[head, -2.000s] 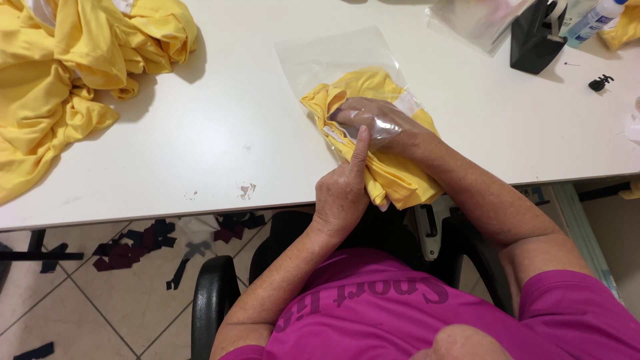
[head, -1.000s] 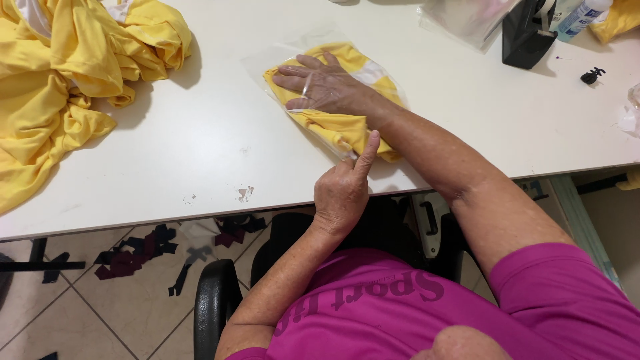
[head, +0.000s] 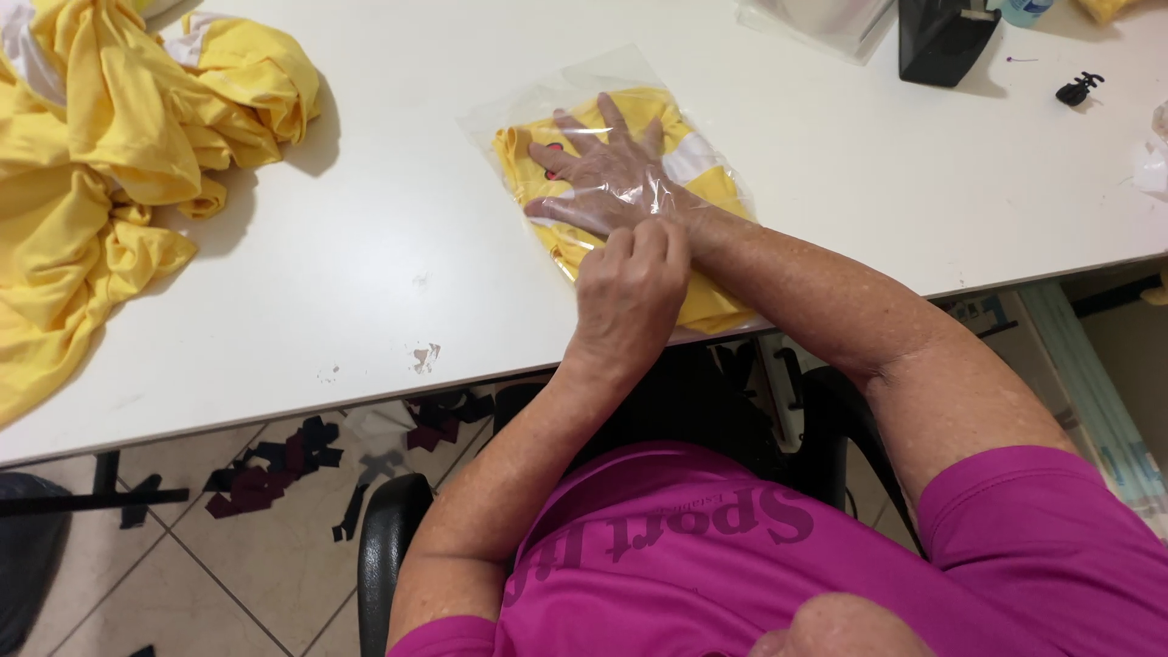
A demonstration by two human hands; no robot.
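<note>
A folded yellow garment (head: 712,297) with white parts lies at the table's near edge, inside a clear plastic bag (head: 602,78). My right hand (head: 611,178) is inside the bag, palm down on the garment with its fingers spread; the clear film covers it. By the right wrist, my left hand (head: 634,278) has its fingers closed on the edge of the plastic bag. A small red and dark mark on the garment shows between the right thumb side and fingers.
A heap of yellow and white garments (head: 119,155) covers the table's left side. At the upper right are more clear plastic bags (head: 821,23), a black tape dispenser (head: 944,41), a bottle (head: 1027,9) and a black hair claw clip (head: 1079,88). Dark fabric scraps (head: 265,474) lie on the floor.
My left hand, earlier pointing with one finger, has moved up to the bag's edge and closed its fingers there. The right hand stays spread on the garment, as one second ago.
</note>
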